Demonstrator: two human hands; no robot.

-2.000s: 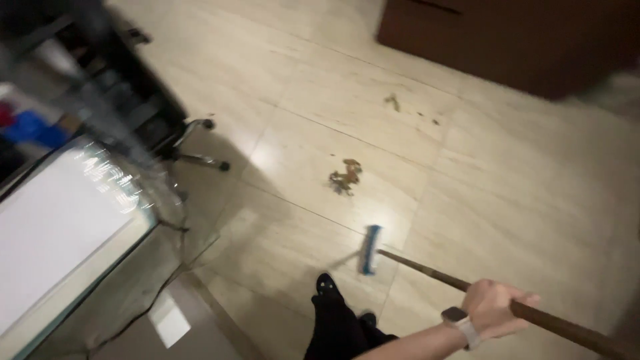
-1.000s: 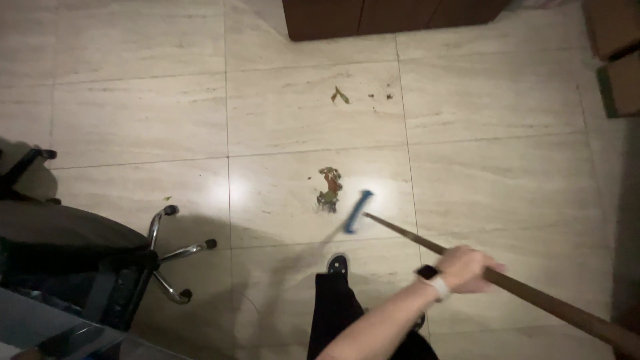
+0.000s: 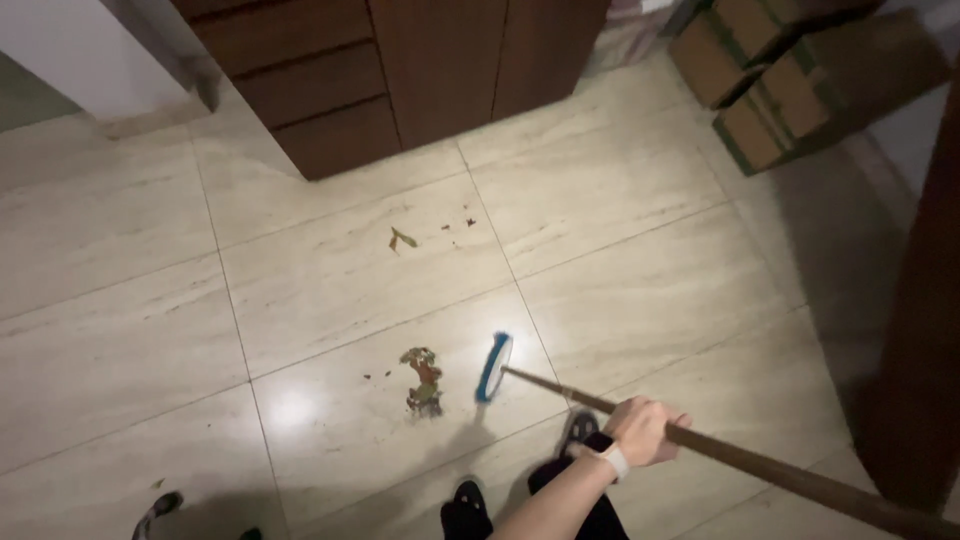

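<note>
My left hand (image 3: 645,431), with a watch on its wrist, is closed around the brown handle (image 3: 757,461) of a floor brush. The brush head (image 3: 495,367), blue with a pale back, is tilted near the tile floor, up and left of the hand. Left of the head, and apart from it, lies a pile of dry leaves and dark debris (image 3: 424,379). Farther up the floor are a forked leaf piece (image 3: 402,239) and several small dark bits (image 3: 469,222). The handle runs out at the lower right edge. My right hand is out of view.
A dark wooden cabinet (image 3: 330,97) with drawers and doors stands at the top. Cardboard boxes (image 3: 806,97) with green edges are at the upper right, and a dark brown panel (image 3: 919,360) is at the right edge. My shoes (image 3: 469,495) are below the brush. A chair leg (image 3: 154,514) shows at lower left.
The view has swung away from the desk and chair toward the cabinet and boxes. My left hand has kept its hold on the handle. The brush head stays right of the leaf pile.
</note>
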